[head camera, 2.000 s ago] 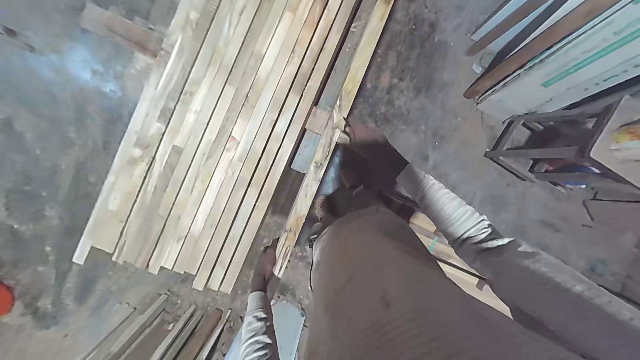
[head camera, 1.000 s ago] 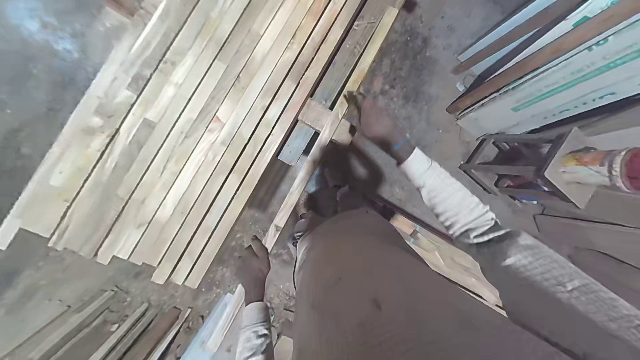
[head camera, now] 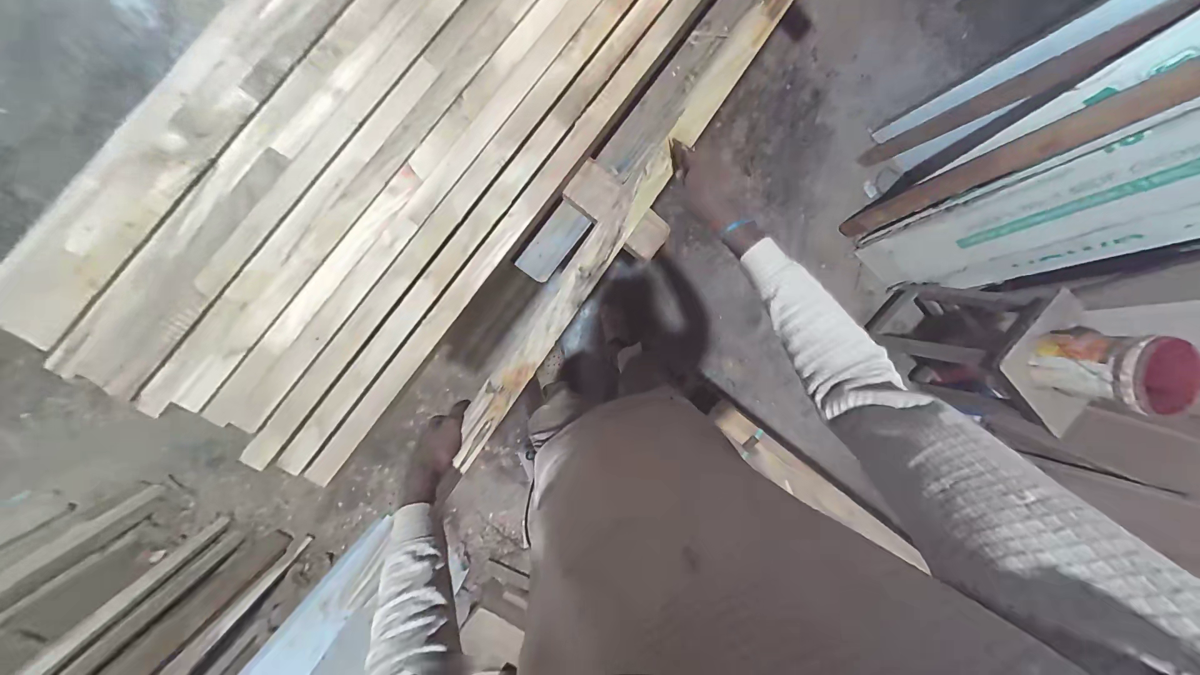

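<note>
A long wooden board (head camera: 562, 300) with rough, yellowish grain runs diagonally in front of me, alongside a row of pale wooden strips (head camera: 375, 234). My left hand (head camera: 436, 455) is at the board's near end, fingers against its end and edge. Farther up, my right hand (head camera: 698, 183), with a blue band at the wrist, is on the board's right edge; its fingertips are partly hidden. Under the board lies a short wood block (head camera: 592, 190), its other end (head camera: 647, 234) showing on the right. A grey-blue piece (head camera: 555, 246) lies beside the block.
Stacked panels and boards (head camera: 1050, 206) stand at the upper right. Below them a bucket (head camera: 1162, 375) with a red end rests by a wooden frame (head camera: 966, 328). Loose timber strips (head camera: 159, 581) lie at the lower left, near a pale blue sheet (head camera: 323, 600). More wood lies right of my legs.
My right hand, spread off the board's edge one second ago, is now against it. My left hand has closed in on the near end. The view has shifted closer to the boards.
</note>
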